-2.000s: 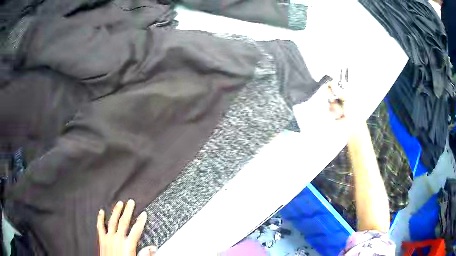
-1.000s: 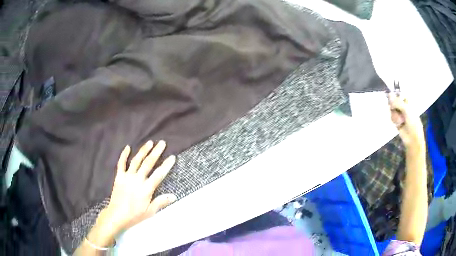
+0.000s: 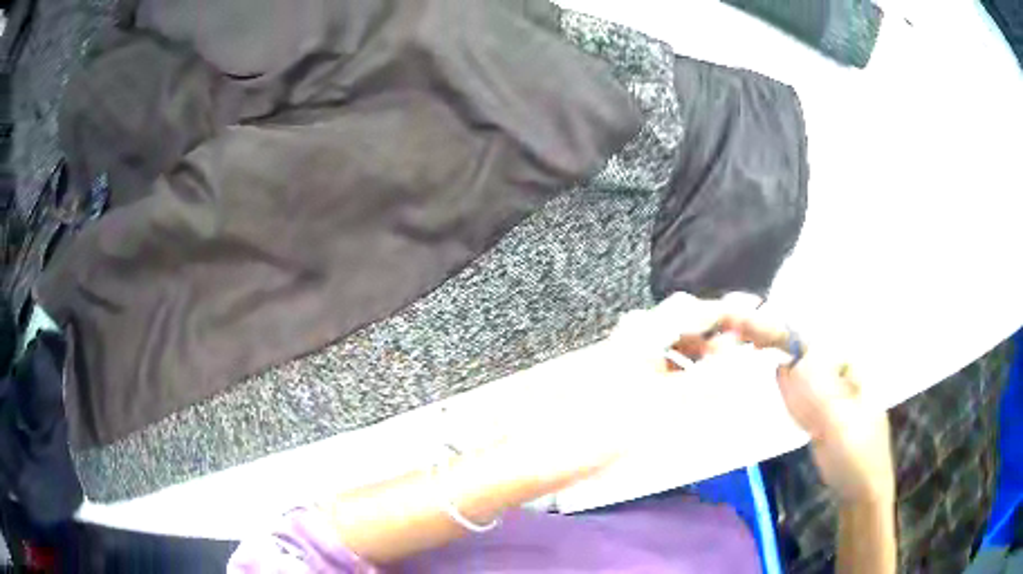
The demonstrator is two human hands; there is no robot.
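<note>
A tweed coat with speckled cloth (image 3: 538, 269) and dark smooth lining (image 3: 337, 213) lies spread on the white tabletop. A dark cloth part (image 3: 735, 168) sticks out at its right end. My left hand (image 3: 667, 336) is at the lower edge of this part, its fingers curled and seeming to pinch the edge; glare blurs the fingertips. My right hand (image 3: 830, 392) is close beside it, fingers bent, with a small bluish tool, seemingly thread snips (image 3: 794, 348), among its fingers. The blades cannot be made out.
The white table (image 3: 920, 224) has a curved near edge. Another speckled piece (image 3: 841, 28) lies at the far right. Dark clothing (image 3: 39, 415) is heaped at the left. Below the right edge are plaid cloth (image 3: 948, 471) and blue sheeting (image 3: 1010, 448).
My left hand has left the lower part of the coat and moved right to my right hand. The dark part's right corner has drawn in and bunched. The view has also shifted.
</note>
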